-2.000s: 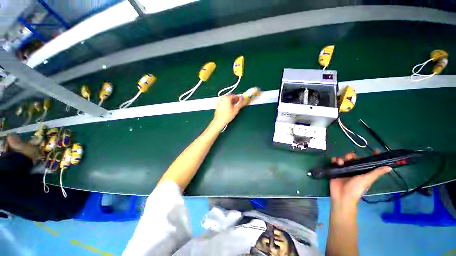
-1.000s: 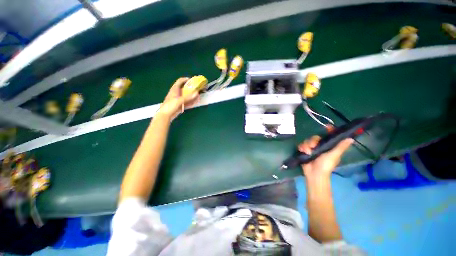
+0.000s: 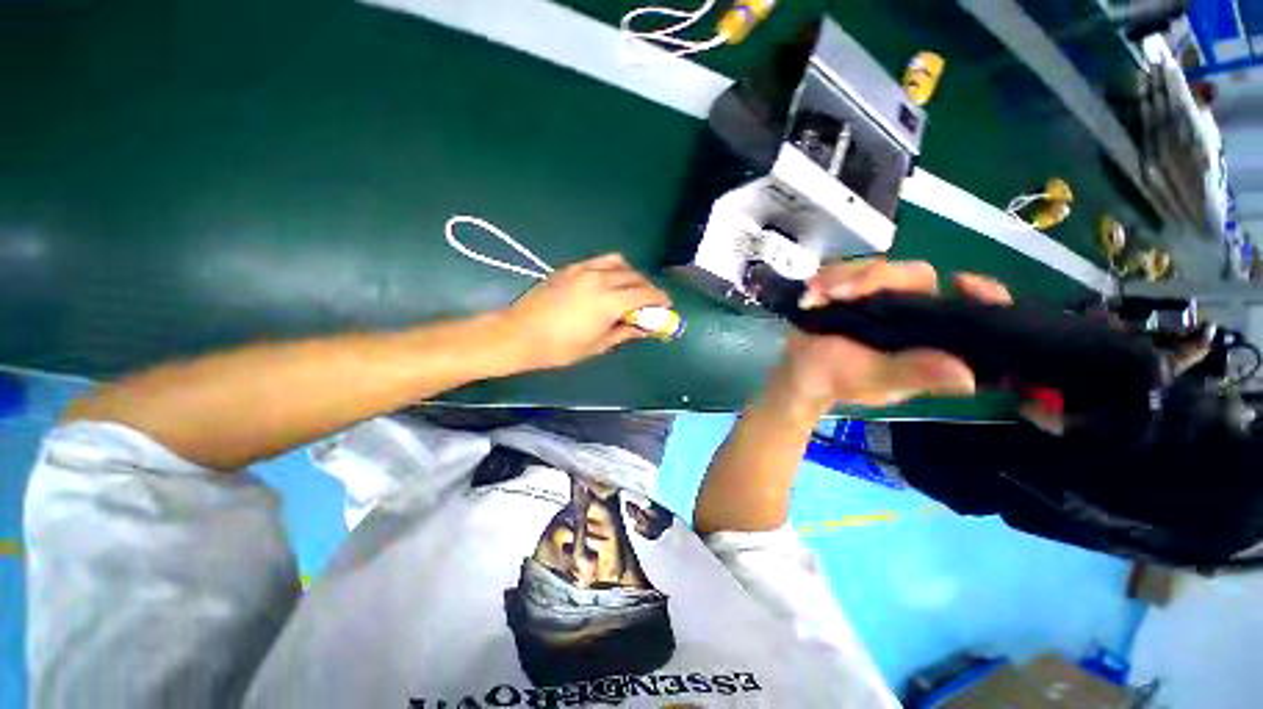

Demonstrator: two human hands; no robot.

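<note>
My left hand [image 3: 589, 308] is shut on a yellow device [image 3: 655, 321], mostly hidden in the fingers, above the green bench in front of me. Its white cord loop [image 3: 492, 247] trails to the left. My right hand [image 3: 887, 339] is shut on the black electric screwdriver [image 3: 990, 337], which has a red switch on its side. The screwdriver's front end points left, at the lower white front of the screw feeder [image 3: 845, 194]. The tip is too small to tell whether it touches.
Yellow devices lie beyond the feeder, one [image 3: 744, 18] at the top and another [image 3: 1051, 204] to the right, along the white strip [image 3: 596, 63]. A person in dark clothes [image 3: 1067, 478] is at the right. The green bench [image 3: 277, 180] edge runs before me.
The view has turned right. My left hand has come back from the white strip with a yellow device. My right hand has brought the screwdriver's front end to the feeder's front.
</note>
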